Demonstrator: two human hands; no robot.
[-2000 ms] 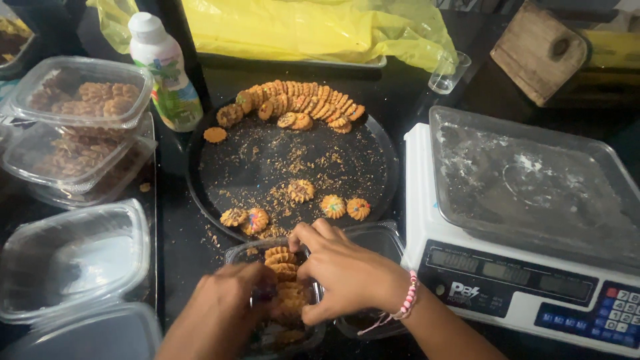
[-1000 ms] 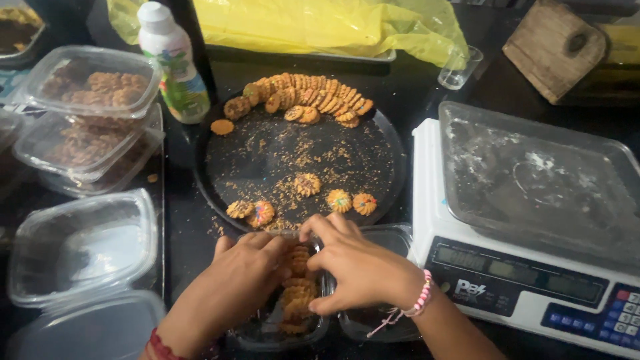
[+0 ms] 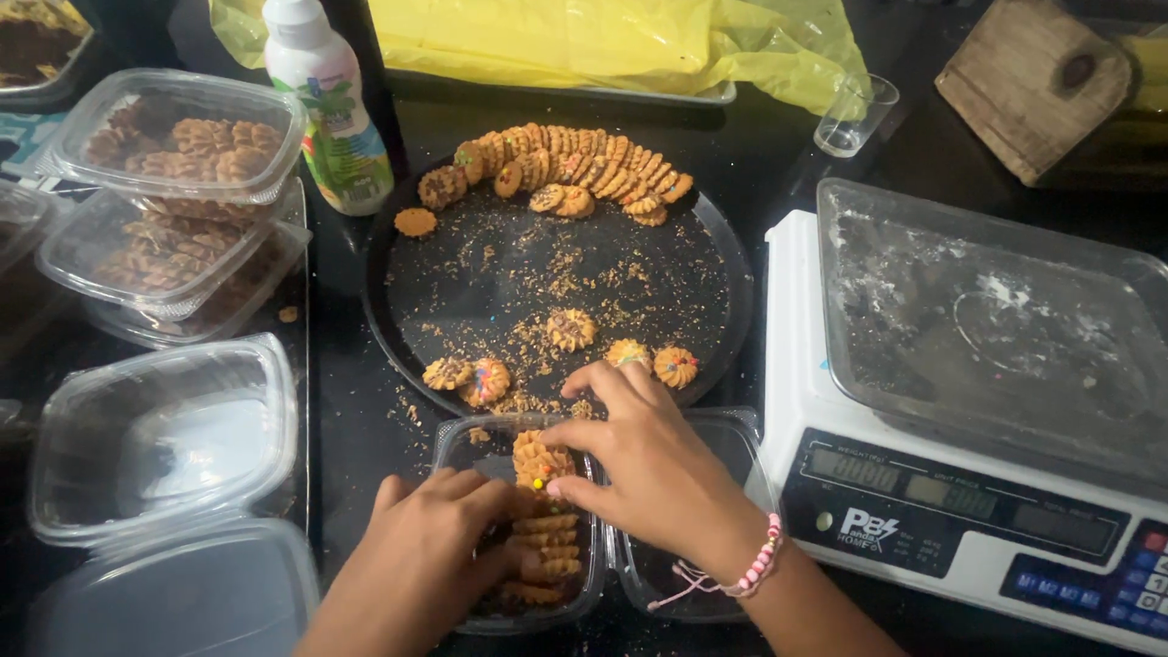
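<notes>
A clear plastic clamshell container [image 3: 593, 547] holds a row of ridged cookies [image 3: 547, 547], with its lid folded out to the right. My left hand [image 3: 447, 529] reaches into the left side of it, fingers curled against the row; the fingertips are partly hidden. My right hand [image 3: 630, 447] is over the upper part, thumb and index finger on a cookie with coloured sprinkles [image 3: 545, 459]. Behind, a round black tray [image 3: 557, 265] carries a curved row of cookies [image 3: 584, 160], several loose ones near its front rim, and crumbs.
Filled clear containers [image 3: 173, 137] are stacked at left, above an open clamshell [image 3: 164, 438]. A white bottle [image 3: 328, 109] stands behind the tray's left side. A digital scale [image 3: 949, 511] is at right. Yellow plastic [image 3: 566, 36], a small clear cup [image 3: 853, 119] and a wooden board [image 3: 1031, 87] lie farther back.
Both hands stay at the container. My right hand's fingers have shifted on the cookies at the upper end of the row, and a cookie there now shows its face. The loose cookies on the tray have not moved.
</notes>
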